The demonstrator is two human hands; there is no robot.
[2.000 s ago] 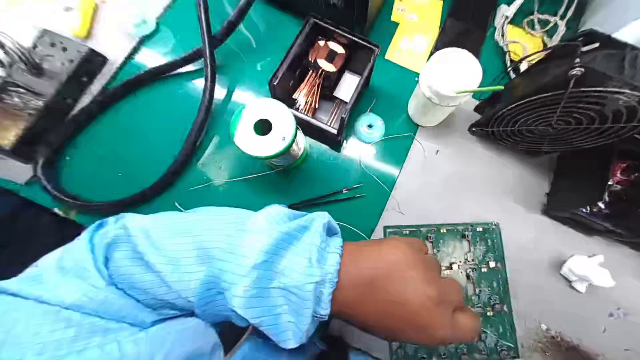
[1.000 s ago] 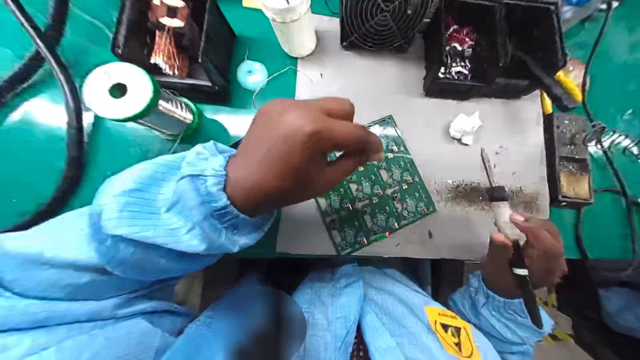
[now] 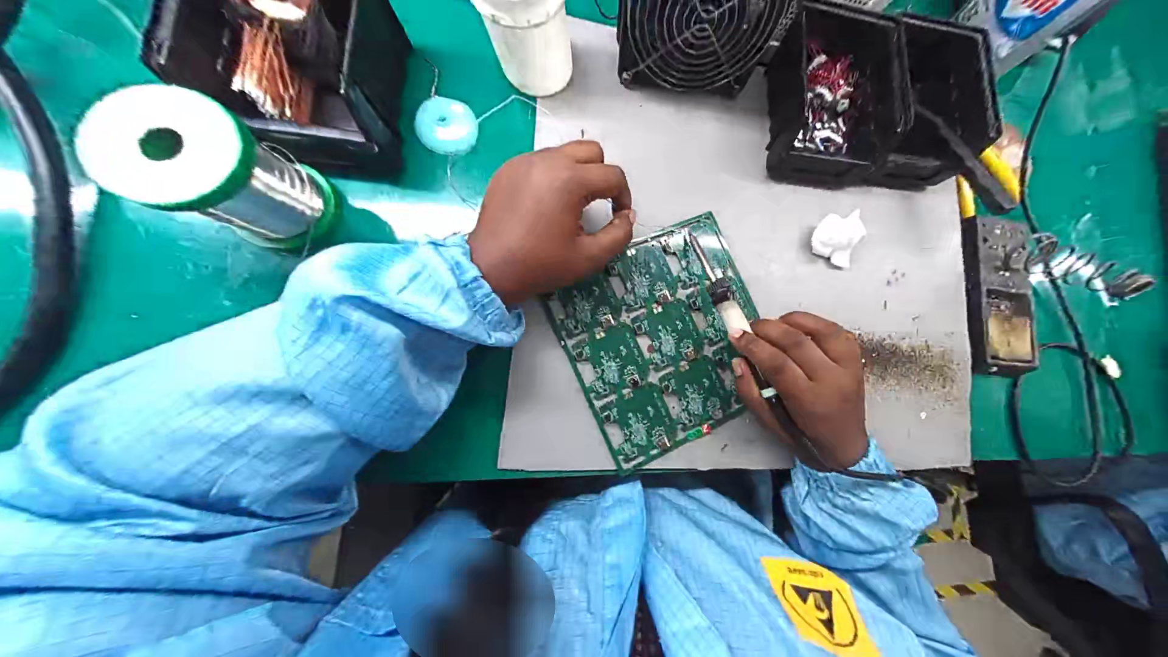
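A green printed circuit board panel [image 3: 671, 342] lies at a slant on the grey mat. My right hand [image 3: 808, 388] grips a soldering iron [image 3: 733, 315] like a pen, its metal tip over the panel's upper edge. My left hand [image 3: 557, 219] is at the panel's upper left corner, thumb and forefinger pinched on a thin strand of solder wire [image 3: 650, 228] that reaches toward the iron's tip. Whether tip and wire touch is too small to tell. A solder wire spool [image 3: 274, 187] lies on its side to the left of my left hand.
Behind stand a black bin of copper-leaded parts [image 3: 365, 137], a white tub [image 3: 538, 55], a black fan [image 3: 707, 41] and a bin of red-leaded components [image 3: 826, 100]. Crumpled white tissue [image 3: 837, 239], dark debris [image 3: 908, 365] and a soldering iron stand [image 3: 1004, 297] are at the right.
The soldering iron in my right hand has moved left, from beside the debris to over the panel. My left hand has shifted off the panel's middle toward its upper left corner.
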